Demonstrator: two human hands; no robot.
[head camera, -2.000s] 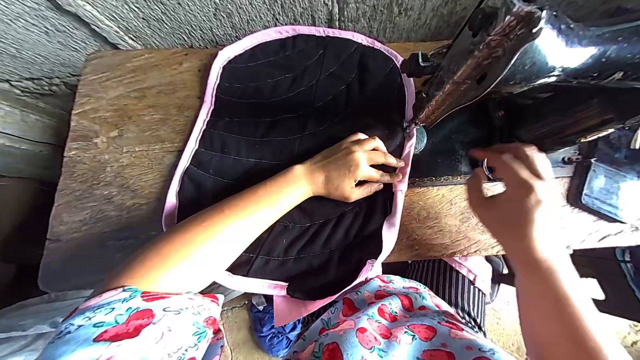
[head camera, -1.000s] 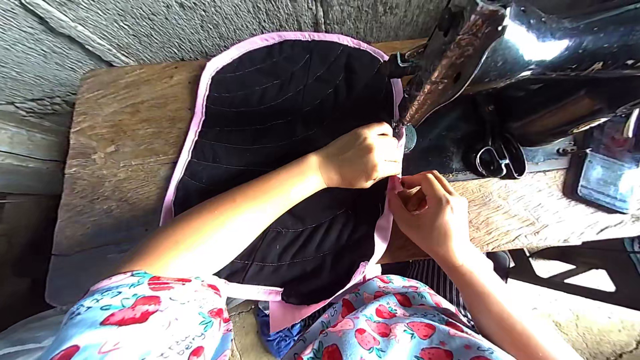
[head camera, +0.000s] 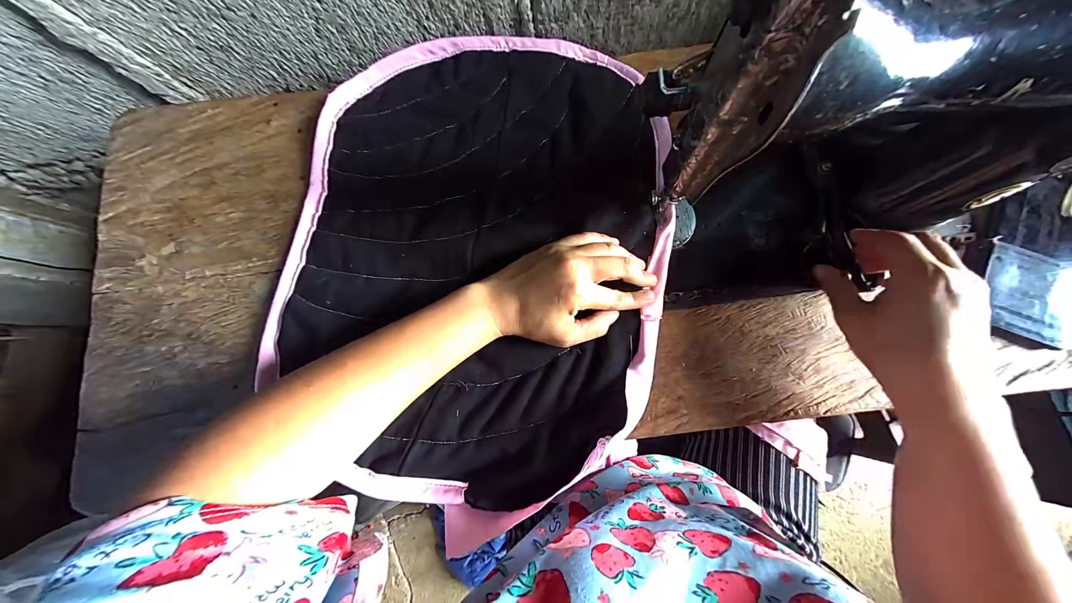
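A black quilted fabric panel (head camera: 435, 209) lies on the wooden table, edged with pink binding tape (head camera: 316, 197). Its right edge runs under the needle area of a dark, worn sewing machine (head camera: 745, 92). My left hand (head camera: 574, 289) rests on the panel, fingertips pressing the pink binding just below the needle area. Over the machine bed, my right hand (head camera: 913, 301) is closed around the handles of dark scissors (head camera: 837, 251), whose blades point away from me.
The wooden tabletop (head camera: 193, 218) extends left of the panel and below the machine. A grey block wall (head camera: 251, 42) stands behind. A clear plastic container (head camera: 1030, 293) sits at the far right. Blue cloth (head camera: 473, 561) hangs below the table edge.
My right hand has left the binding beside my left hand and moved right to the scissors, which lay on the machine bed a second ago. My left hand stays on the panel.
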